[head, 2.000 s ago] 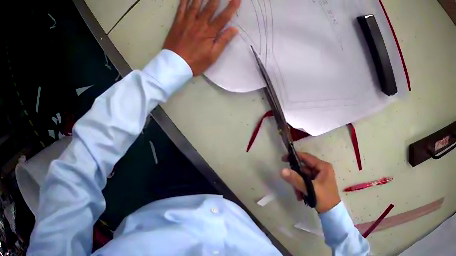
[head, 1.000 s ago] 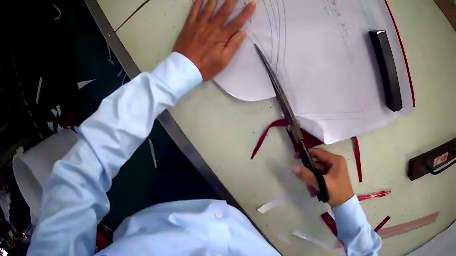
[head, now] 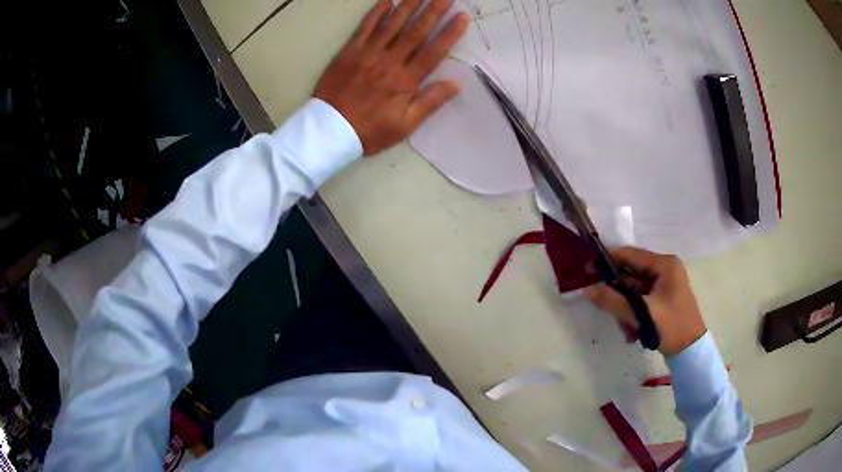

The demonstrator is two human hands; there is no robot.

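Note:
My left hand (head: 392, 78) lies flat with fingers spread on the white paper pattern (head: 609, 120), near its left edge. My right hand (head: 657, 297) holds the black handles of the tailor's shears (head: 554, 180). The long blades point up and left, closed or nearly so, along a cut between the curved left part and the main sheet. Dark red fabric (head: 571, 256) shows under the lifted lower corner of the paper, beside the shears. A black pattern weight (head: 734, 152) rests on the right part of the paper.
A labelled dark block (head: 801, 318) with a handle lies at right. Maroon strips (head: 628, 435), a white paper sliver (head: 517, 383), a partly hidden pen (head: 657, 381) and a pinkish ruler (head: 780, 426) lie near my right forearm. The table's metal edge (head: 355, 267) runs diagonally at left.
The shears and my right hand have moved right and turned a little. More maroon fabric shows under the paper. The pattern and weight sit farther right and lower in view. My left hand stays flat.

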